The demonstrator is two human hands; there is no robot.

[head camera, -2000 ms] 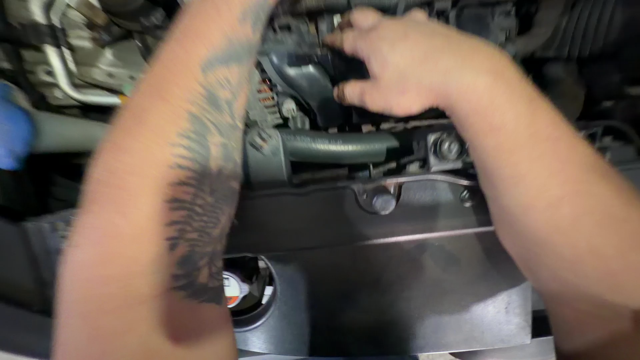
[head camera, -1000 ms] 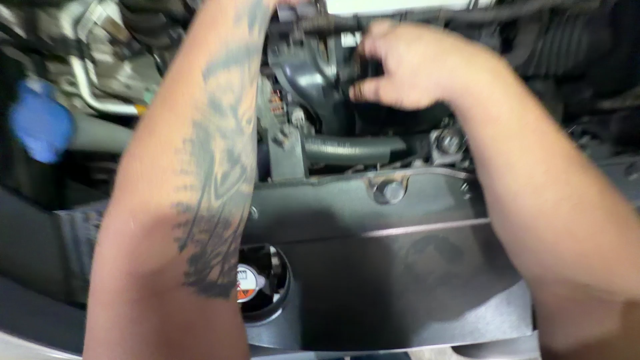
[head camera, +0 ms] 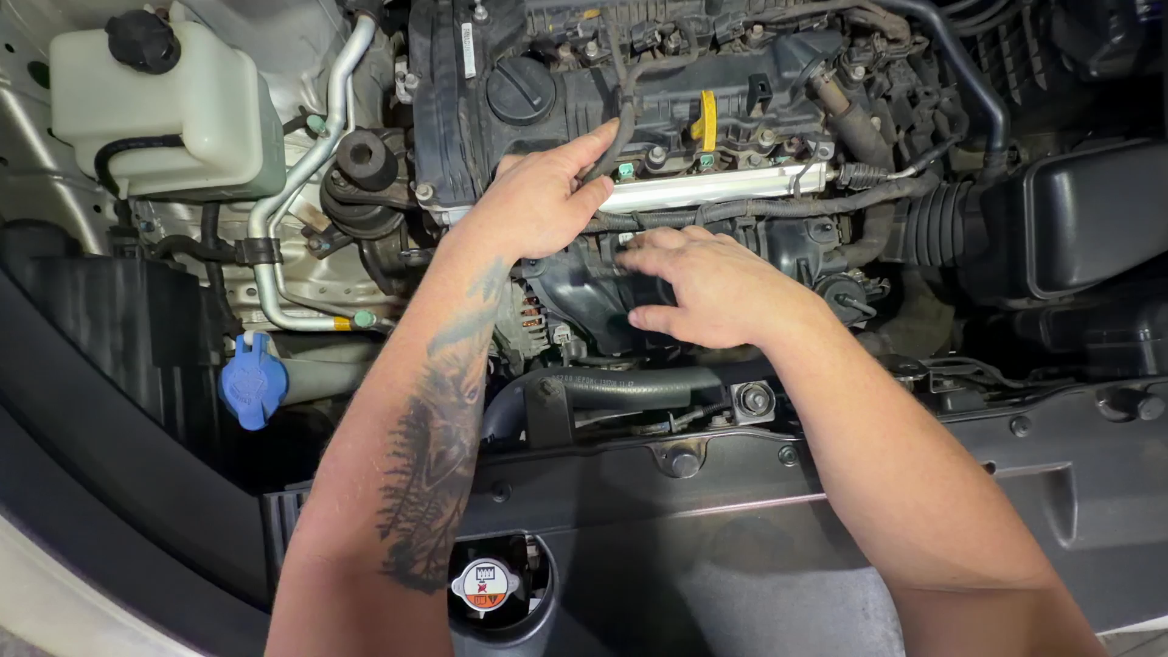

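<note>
In the head view, my left hand [head camera: 546, 199] rests at the left end of the silver fuel rail [head camera: 721, 189], its thumb and index finger spread beside a thin black hose [head camera: 623, 137]. Whether those fingers touch the hose or pinch it I cannot tell. My right hand [head camera: 698, 285] lies palm down over the black plastic intake manifold [head camera: 579, 290], just below a wrapped wiring harness [head camera: 776, 208]. Its thumb is apart from the fingers, and nothing shows in its grasp. The yellow dipstick handle [head camera: 703, 121] stands above the rail, right of the oil filler cap [head camera: 520, 90].
A white coolant reservoir [head camera: 169, 109] and a blue washer cap [head camera: 254, 381] are at the left. A radiator hose [head camera: 630, 388] runs below my hands, behind the black front cover [head camera: 730, 566] with the radiator cap [head camera: 484, 585]. The air filter housing [head camera: 1095, 219] is at the right.
The view has shifted so that more of the engine's top shows. My left hand, mostly cut off at the top edge before, is now in view. My right hand stays over the manifold.
</note>
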